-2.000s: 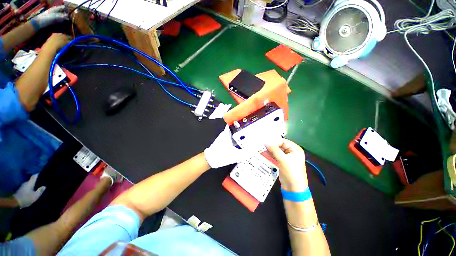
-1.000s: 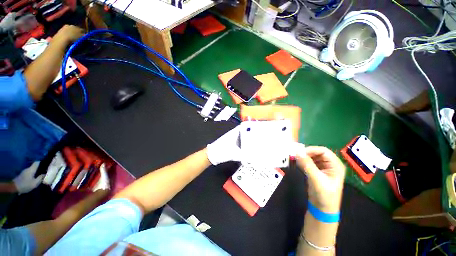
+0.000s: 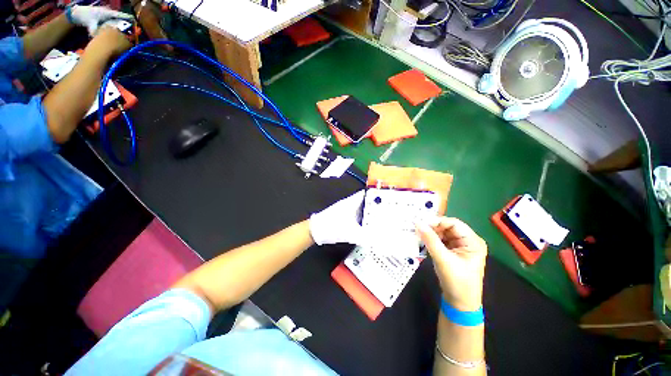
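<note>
My gloved left hand [image 3: 340, 220] holds a set-top box [image 3: 397, 208] with its white underside up and an orange-red pad [image 3: 412, 177] beneath it, showing past its far edge. My bare right hand [image 3: 458, 257], with a blue wrist band, has thumb and forefinger pinched at the box's right part; a thin white label seems to be at the fingertips, hard to tell from the white underside. A second box [image 3: 384, 275] lies underside up on a red pad [image 3: 358, 292] just below, partly covered by the held box.
A black box [image 3: 354, 117] sits on orange pads up the bench. Blue cables [image 3: 207, 72] run to a splitter [image 3: 316, 156]; a mouse [image 3: 194, 137] lies left. More boxes [image 3: 531, 221] lie right, near a fan [image 3: 531, 67]. A coworker's arms [image 3: 79, 87] are at left.
The held box has turned from showing its ports to lying flatter, underside up. My right hand moved right, then back onto the box. The coworker arms at lower left have left the view.
</note>
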